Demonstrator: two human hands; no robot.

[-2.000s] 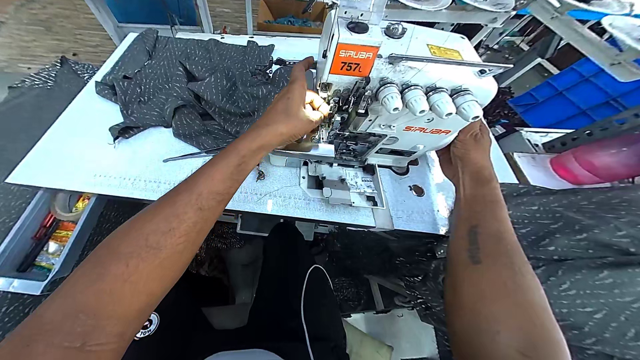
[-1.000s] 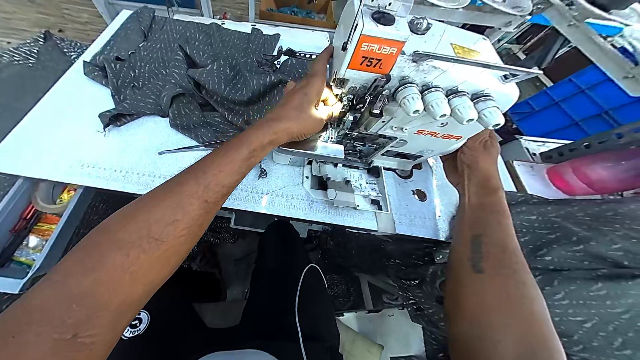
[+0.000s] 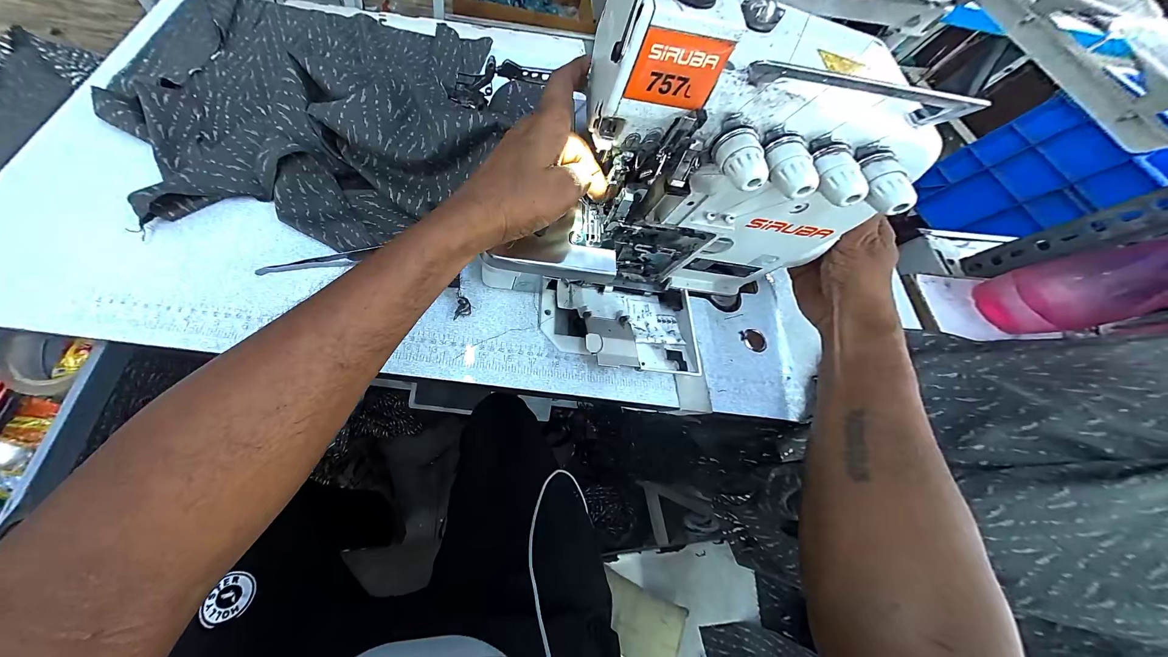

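Note:
A white Siruba overlock sewing machine (image 3: 794, 109) stands on the white table, its front cover (image 3: 630, 328) swung down so the looper parts show. My left hand (image 3: 547, 178) is at the needle area, lit by the machine's lamp; whether its fingers grip anything is hidden. Behind the machine's right end is my right hand (image 3: 853, 265), its fingers mostly out of sight. Dark grey patterned fabric (image 3: 338, 119) lies bunched to the left of the machine. Metal tweezers (image 3: 315, 262) rest on the table beside my left forearm.
An open drawer (image 3: 68, 411) with a tape roll (image 3: 35, 360) and packets is at the left. A blue plastic crate (image 3: 1040, 169) and a pink bottle (image 3: 1077, 287) stand at the right. More patterned fabric (image 3: 1049, 456) hangs at the lower right. A metal rack (image 3: 1077, 64) crosses the upper right.

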